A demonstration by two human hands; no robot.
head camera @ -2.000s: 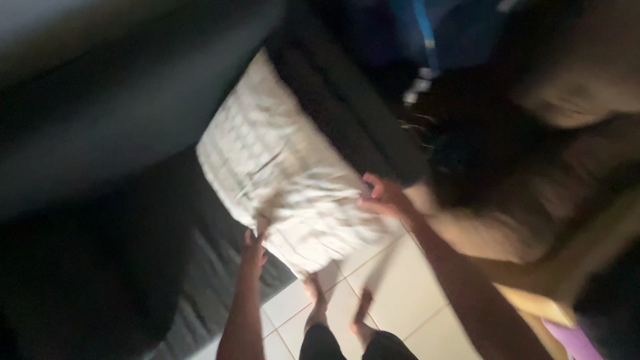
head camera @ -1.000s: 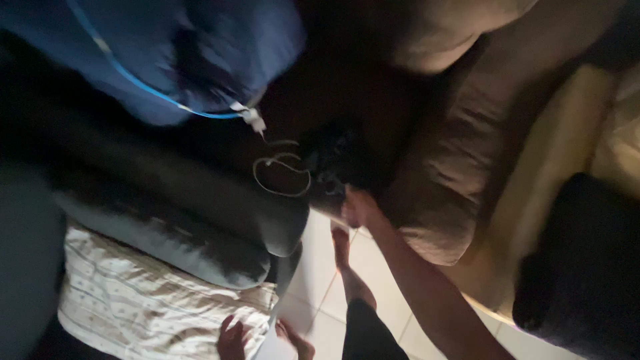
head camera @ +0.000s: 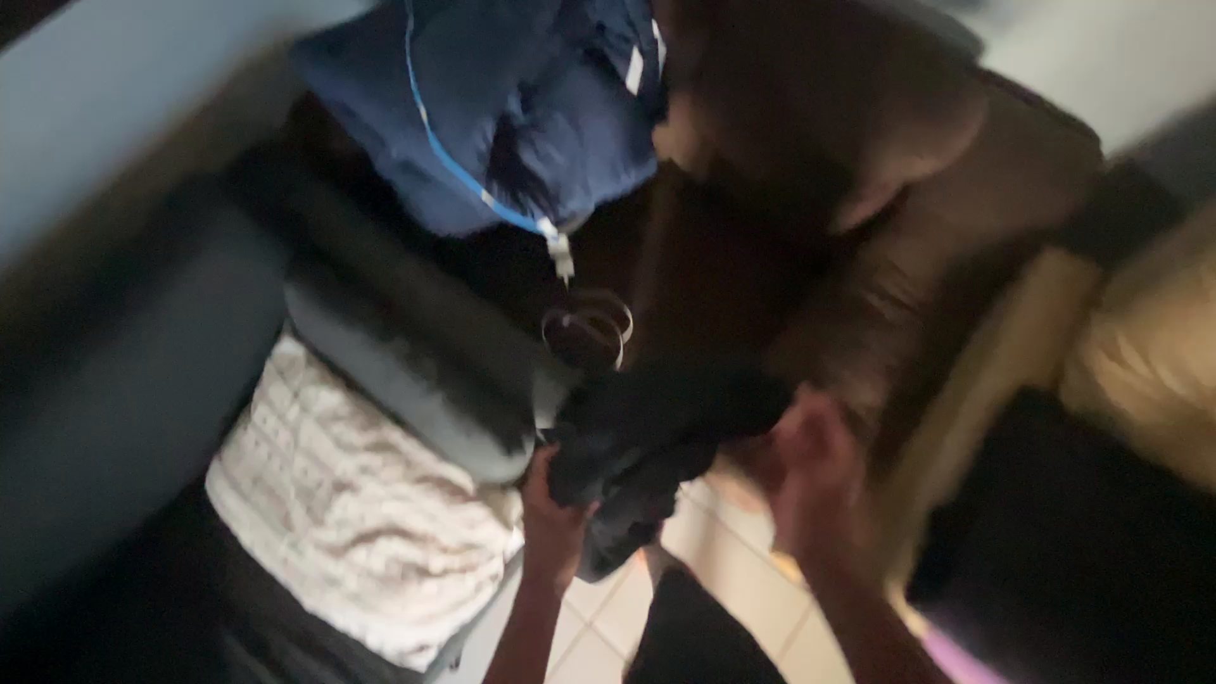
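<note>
A dark, crumpled cloth point(head camera: 655, 418) hangs bunched between my hands, in front of a brown armchair seat. My left hand point(head camera: 556, 503) is closed on its left end. My right hand point(head camera: 812, 456) is at its right end, blurred; whether its fingers grip the cloth cannot be told. To the left, a white patterned folded cloth point(head camera: 370, 513) lies on the dark sofa beside its grey padded armrest point(head camera: 408, 370). Above, a blue cord point(head camera: 442, 157) with a white connector point(head camera: 560, 252) lies over a dark blue garment point(head camera: 494, 114), and a thin pale cable point(head camera: 617, 323) is coiled below it.
The brown armchair's arm point(head camera: 845, 332) stands at the right. Beyond it are a light wooden edge point(head camera: 978, 370), a black item point(head camera: 1064, 541) and a tan cushion or cloth point(head camera: 1149, 351). Pale floor tiles point(head camera: 598, 617) show around my legs.
The white patterned cloth, between my hands two seconds ago, now lies on the sofa away from them. My left hand has moved from beside it to the dark cloth, which is now raised and spread.
</note>
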